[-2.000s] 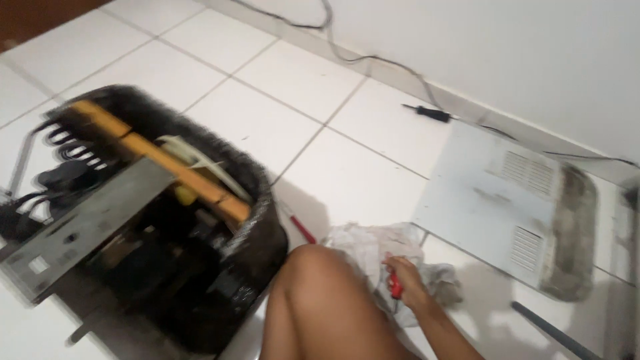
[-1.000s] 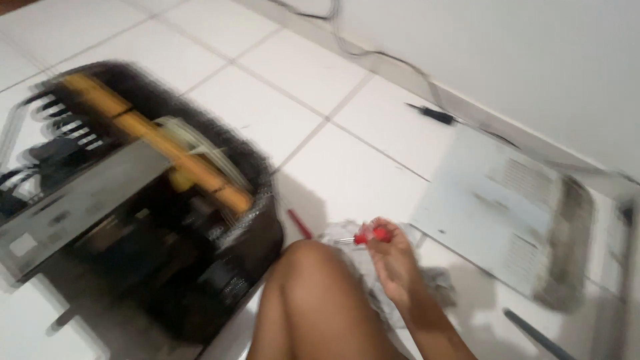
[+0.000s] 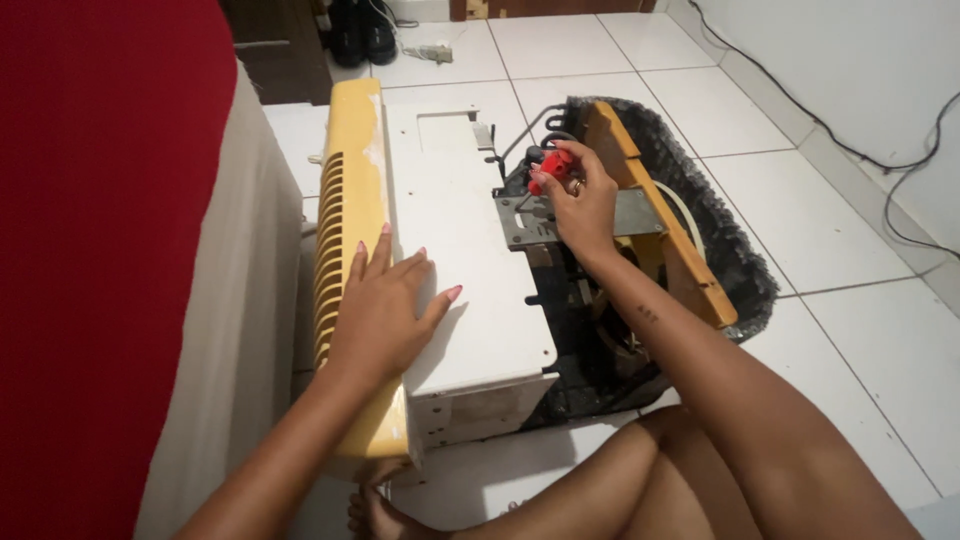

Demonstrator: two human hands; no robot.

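Note:
My left hand [image 3: 386, 311] lies spread, palm down, across the yellowed plastic grille [image 3: 352, 150] and the white metal casing [image 3: 465, 300] of an opened window air conditioner. In my right hand [image 3: 585, 195] is a red-handled screwdriver [image 3: 551, 171], its shaft slanting down left to the grey metal bracket [image 3: 529, 221]. Whether its tip sits in a screw cannot be told. Beyond the bracket, a yellow-orange panel [image 3: 667, 217] stands across the open part, in front of the dusty black condenser coil [image 3: 705, 217]. Tubes and a pale hose [image 3: 686, 214] show inside.
A bed with a red cover [image 3: 97, 225] stands along the left. Black shoes [image 3: 362, 34] and a plug adapter with a cord [image 3: 435, 53] lie at the back. A black cable [image 3: 795, 105] runs along the right wall. My bent legs [image 3: 600, 480] are close to the unit's near side.
The view has swung far to the left. My right hand, earlier over a crumpled cloth with the red screwdriver, is now above the unit's bracket. My left hand has come into view.

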